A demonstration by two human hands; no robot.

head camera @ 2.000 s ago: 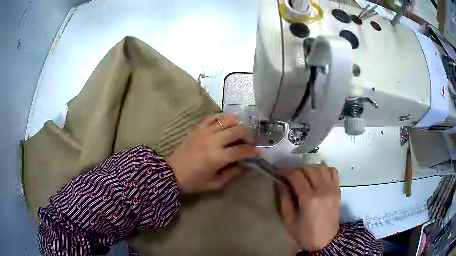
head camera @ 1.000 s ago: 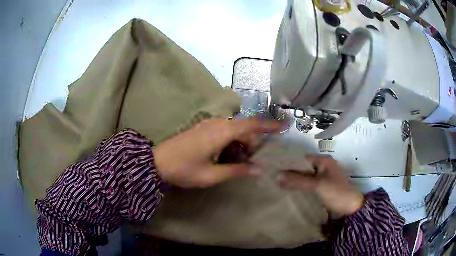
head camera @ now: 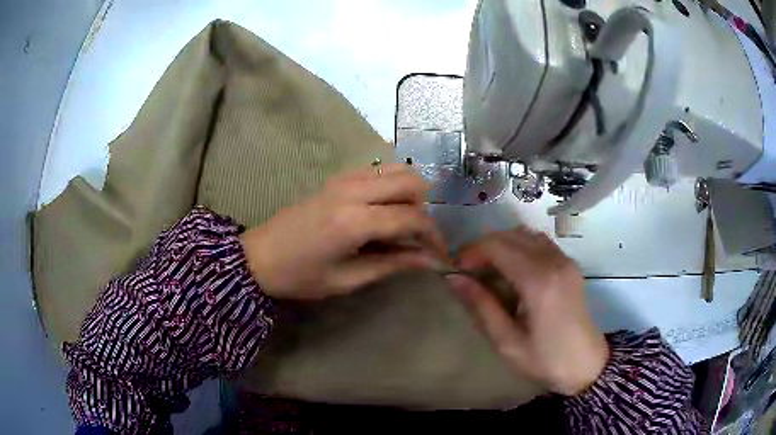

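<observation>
A large khaki trouser panel [head camera: 281, 153] lies on the white table left of the machine and runs down under both hands to the near edge. My left hand [head camera: 353, 229] pinches the cloth edge near the middle, fingers partly blurred. My right hand [head camera: 532, 306] grips the same edge just to the right, thumb and fingers closed on it. The edge between the hands stands slightly raised. The presser foot area [head camera: 489, 170] is above and right of the hands, and no cloth shows under it. Whether a smaller piece is held too cannot be told.
The sewing machine head [head camera: 544, 93] fills the upper right. The metal slide cover [head camera: 430, 106] is set in the bed beside it. A thin brown stick [head camera: 708, 255] lies at the right. A bundle of strips [head camera: 757, 314] is at the right edge.
The hands parted around the cloth edge, then came together again on it, below the needle area. The machine appears further right and higher in the view.
</observation>
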